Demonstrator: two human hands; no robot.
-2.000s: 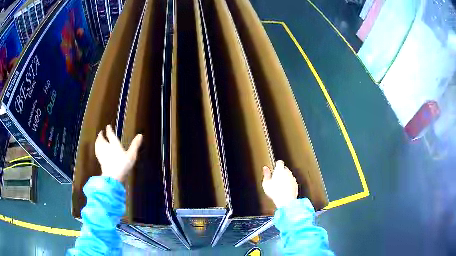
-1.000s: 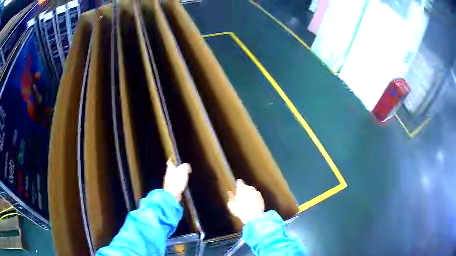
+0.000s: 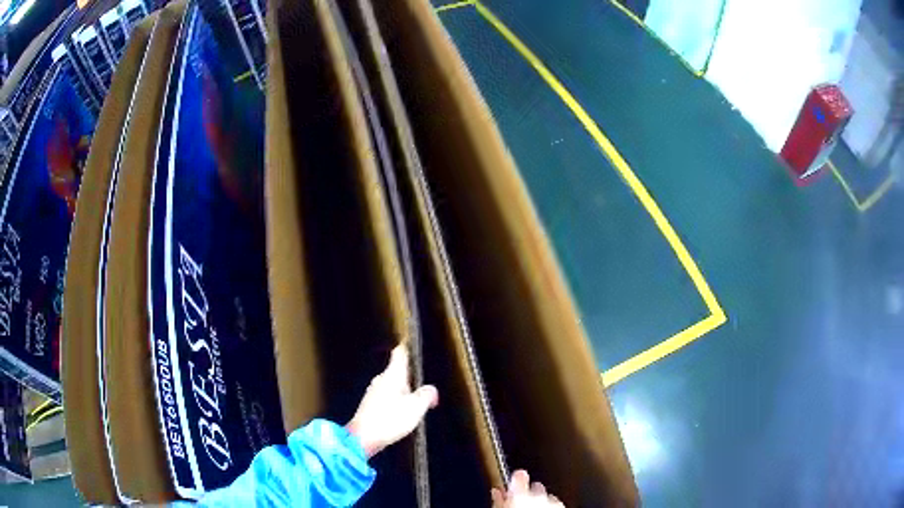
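Observation:
Open-topped TV cartons (image 3: 287,248) stand upright side by side, brown inside. My left hand (image 3: 392,409) pinches the top edges where two cartons meet, fingers on the left side and thumb on the right. My right hand (image 3: 527,492) is at the bottom edge of the picture, partly cut off, with its fingers curled over the top edge of the rightmost carton (image 3: 555,317). A gap to the left shows a dark carton front panel (image 3: 213,327) with "BESTA" lettering.
Two brown carton edges (image 3: 129,298) stand left of the gap. Another printed carton (image 3: 50,198) is at the far left. Yellow lines (image 3: 634,189) mark the green floor on the right. A red box (image 3: 818,129) stands by a white surface at the upper right.
The carton row has split: the right-hand cartons now stand apart from the left ones, exposing a printed front panel. Both hands remain at the carton edges; my right hand is lower in view.

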